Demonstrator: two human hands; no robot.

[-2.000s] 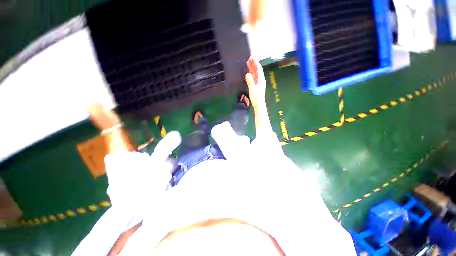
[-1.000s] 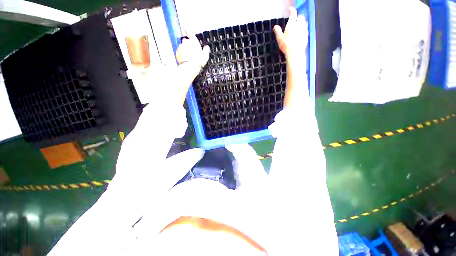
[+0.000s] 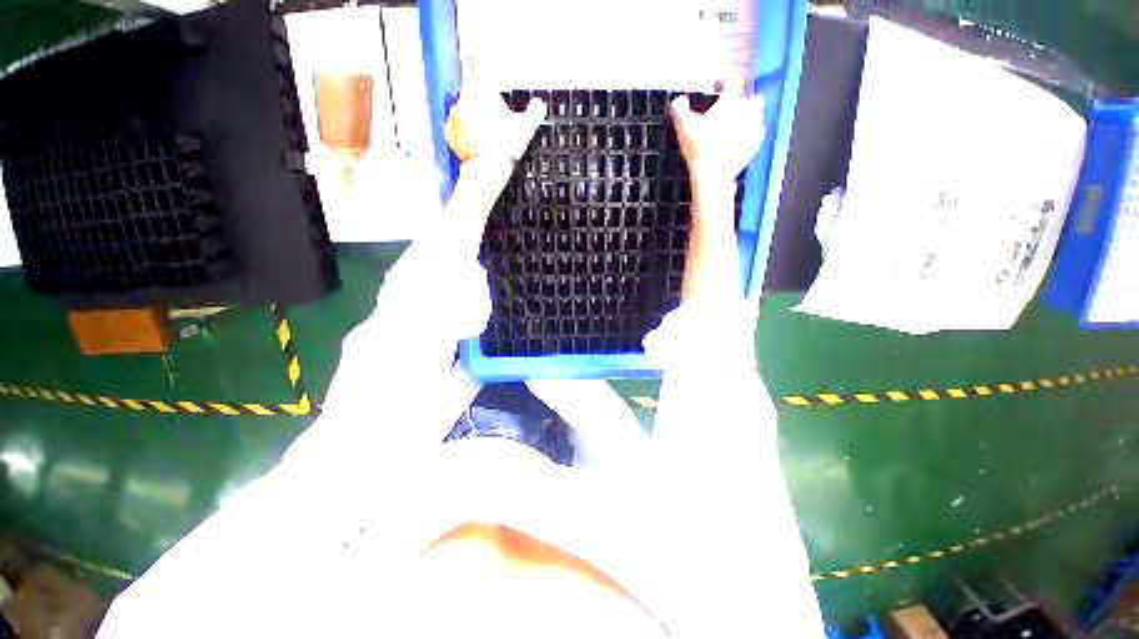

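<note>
The blue crate (image 3: 562,366) lies in front of me, filled in its near part with black housings (image 3: 587,225) packed in a grid. A white sheet (image 3: 600,44) with small printing covers its far part. My left hand (image 3: 491,127) is at the grid's far left corner, thumb over the black parts and fingers by the sheet. My right hand (image 3: 721,135) is at the far right corner in a like pose. Both hands touch the border of sheet and grid; whether they grip either is hard to tell.
On the left are a black layout board (image 3: 244,150) with more black housings and an amber bottle (image 3: 344,110) on white paper (image 3: 397,150). On the right are a printed white bag (image 3: 956,187) and a second blue crate (image 3: 1084,237). The green floor has yellow-black tape.
I have moved from the layout board to the crate, which is now centred. Over the last second both hands have stayed at the grid's sides, and the grid's far edge now looks level.
</note>
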